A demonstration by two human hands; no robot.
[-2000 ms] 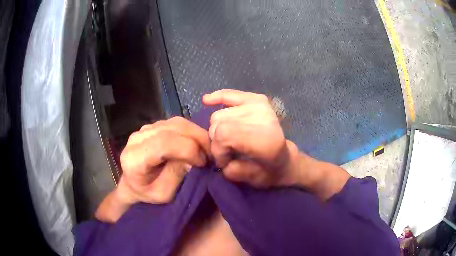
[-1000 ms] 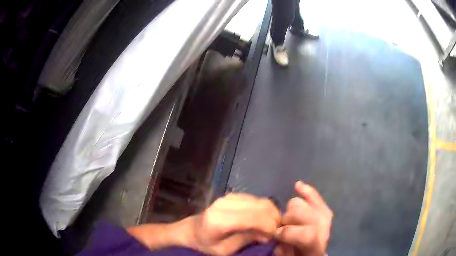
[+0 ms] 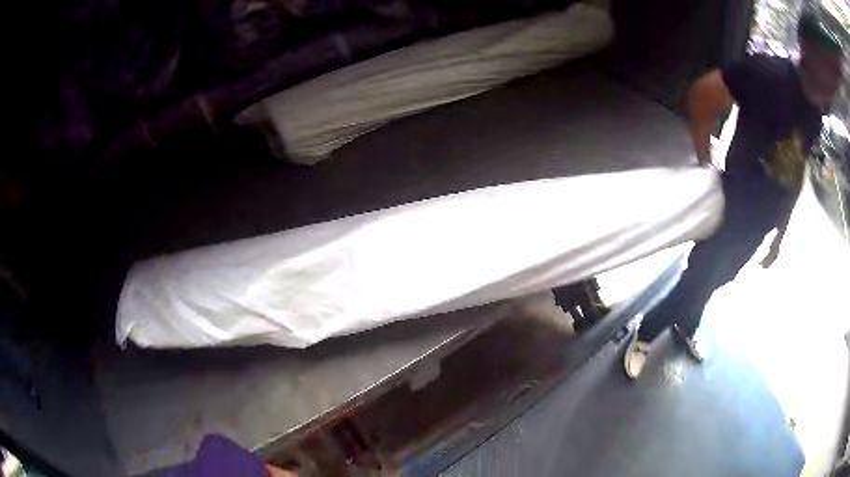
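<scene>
A long roll in white wrap [image 3: 401,252] lies across the truck bed near its sill, from the left to the other person's side at the right. Its left end has a loose, folded corner. A second pale wrapped roll [image 3: 447,79] lies farther back on the bed. My purple sleeve and a sliver of bare skin show at the bottom edge, left of the middle. My left hand is cut off by the picture's edge, and my right hand is out of the picture.
A person in dark clothes [image 3: 760,140] stands at the right on the dock plate [image 3: 606,419], one arm at the white roll's right end. Dark wrapped goods [image 3: 168,102] sit in shadow behind. A gap lies between truck bed [image 3: 214,391] and dock plate.
The view has swung left and up, from my hands and the dock plate to the truck bed. My hands, earlier together at the purple shirt, have left the picture. The other person now shows.
</scene>
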